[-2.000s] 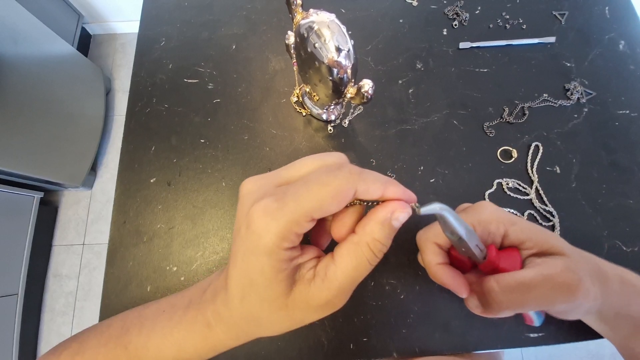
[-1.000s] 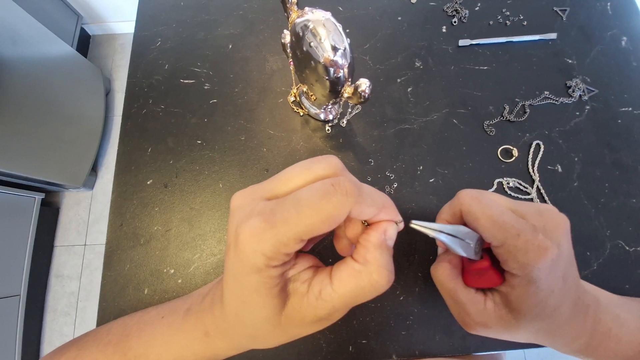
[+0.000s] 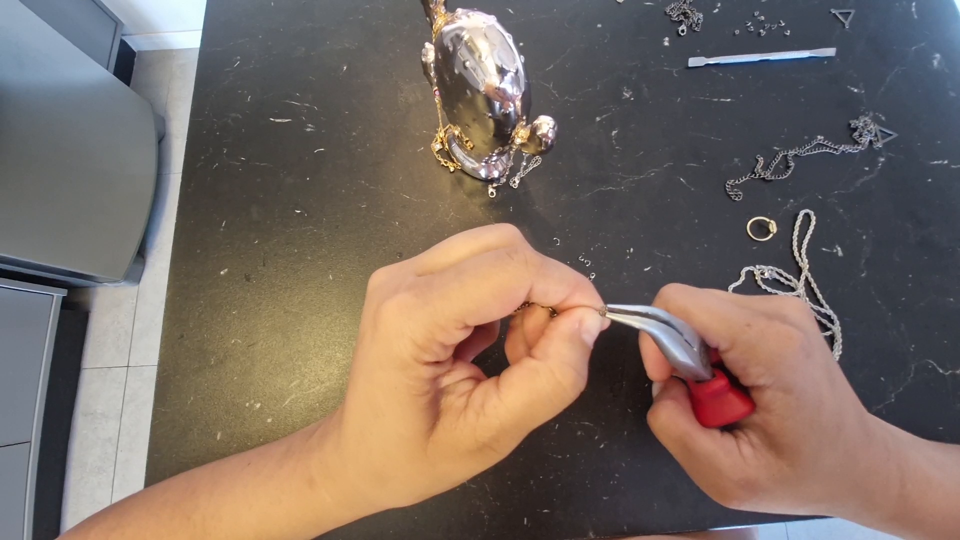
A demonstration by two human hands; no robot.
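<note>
My left hand (image 3: 480,360) pinches a small dark chain (image 3: 541,307) between thumb and forefinger; most of the chain is hidden by the fingers. My right hand (image 3: 757,390) grips the red handles of bent-nose pliers (image 3: 675,341). The tips of the pliers meet the end of the chain at my left fingertips; whether the jaws are closed on a link is too small to tell. Just beyond the fingertips, a few tiny jump rings (image 3: 585,261) lie on the black tabletop (image 3: 300,247). A silver rope chain (image 3: 806,281) lies partly behind my right hand.
A shiny metallic figurine (image 3: 484,82) draped with fine chains stands at the back. To the right lie a gold-coloured ring (image 3: 761,229), a dark chain with a triangle pendant (image 3: 885,136), a flat metal tool (image 3: 761,57), a bunched chain (image 3: 684,15) and a loose triangle (image 3: 843,17).
The pliers, apart from my left fingertips one second ago, now touch the chain end there. My right hand has moved left with them.
</note>
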